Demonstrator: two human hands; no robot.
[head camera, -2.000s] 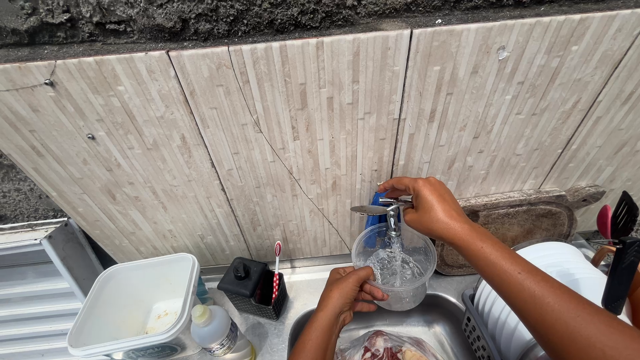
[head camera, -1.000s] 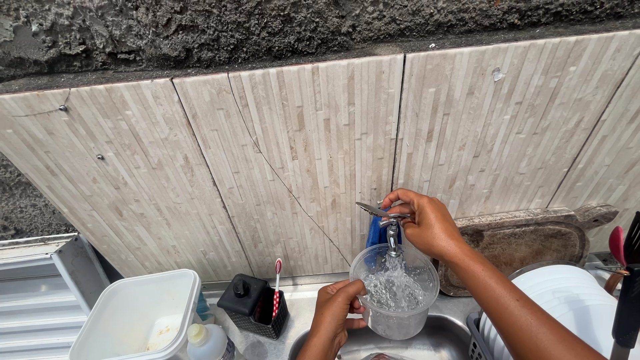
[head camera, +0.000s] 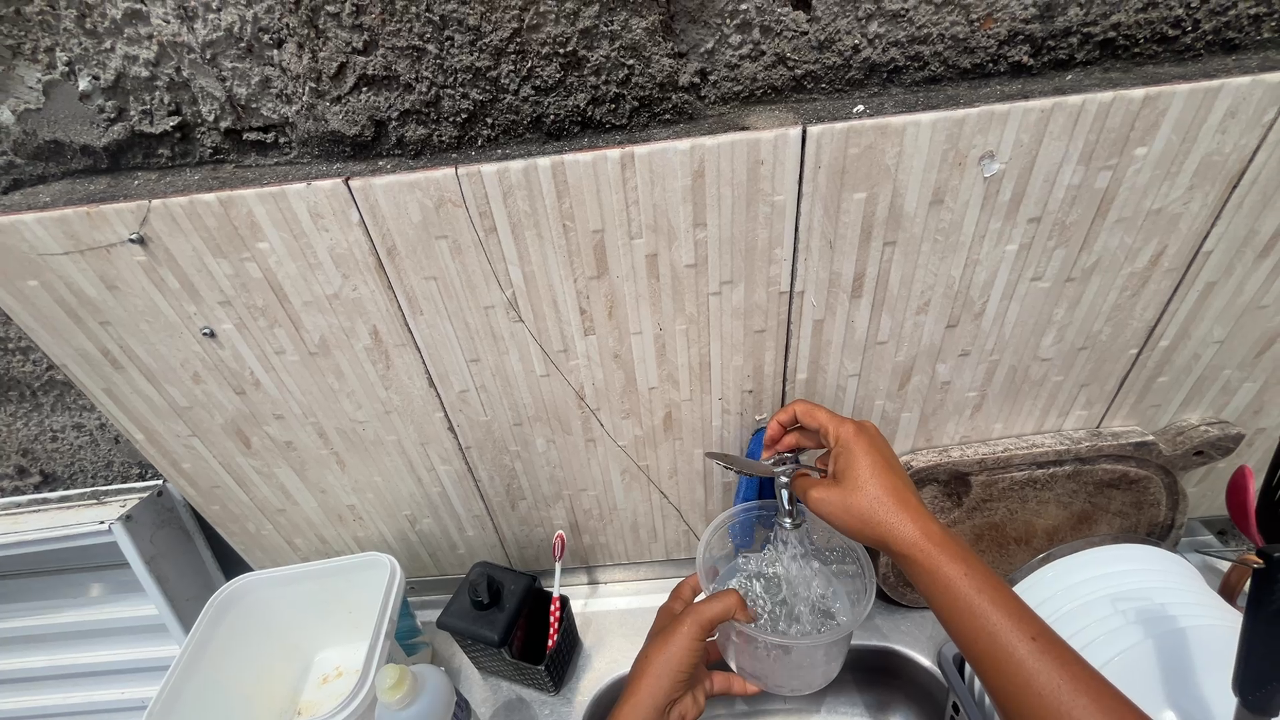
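A clear plastic tub (head camera: 790, 655) is held tilted under the metal faucet (head camera: 788, 505), and water pours into it, splashing. My left hand (head camera: 690, 645) grips the tub by its left side, thumb near the rim. Above the spout, my right hand (head camera: 835, 460) has its fingers on the faucet's handle. A flat metal piece (head camera: 738, 463) juts out to the left from the faucet top, partly hidden by the fingers. Behind the faucet is a blue item (head camera: 755, 485) against the tiles. Below the tub lies the stainless steel sink (head camera: 875, 680).
Left of the sink stand a black dispenser caddy (head camera: 510, 630) with a red-and-white toothbrush (head camera: 555, 590), a bottle (head camera: 420, 690) and a white plastic container (head camera: 280, 640). To the right are a wooden cutting board (head camera: 1040, 500) against the tiled wall (head camera: 620, 300) and white plates (head camera: 1120, 620) in a rack.
The view has tilted upward. Water has kept running into the tub, which stays in my left hand, while my right hand remains at the faucet handle. The meat seen earlier in the sink is out of view.
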